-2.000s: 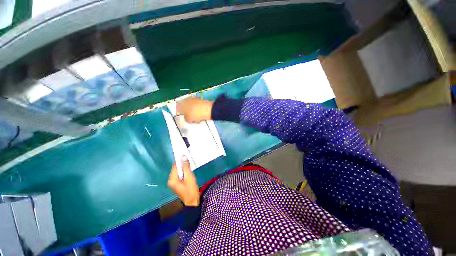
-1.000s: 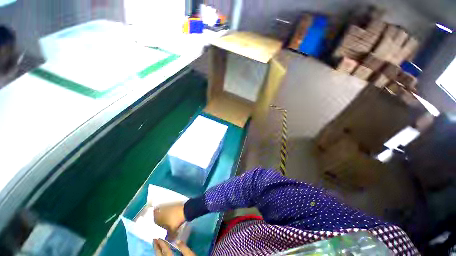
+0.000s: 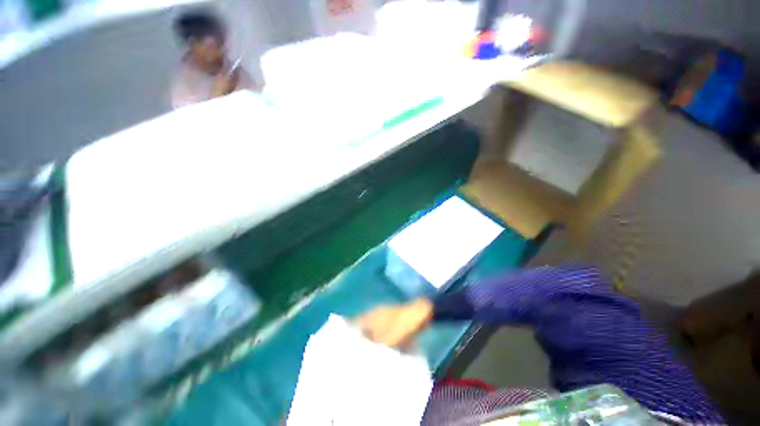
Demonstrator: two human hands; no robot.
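A white retail box stands on the green bench directly in front of me, cut off by the bottom edge, its white face or flap towards me. My right hand is at its upper right edge, blurred, with the fingers on or against the box rim; whether it grips the box is unclear. My left hand is not in view. A second white retail box sits farther along the bench, its top white and its side pale blue.
A brown carton lies open at the bench's far end. A row of retail boxes stands in the recess at left. A person sits beyond the white shelf. A blue object is at far right.
The view has swung left, bringing the person and box row into sight. My right hand has come from inside the box to its upper edge. My left hand has gone out of view.
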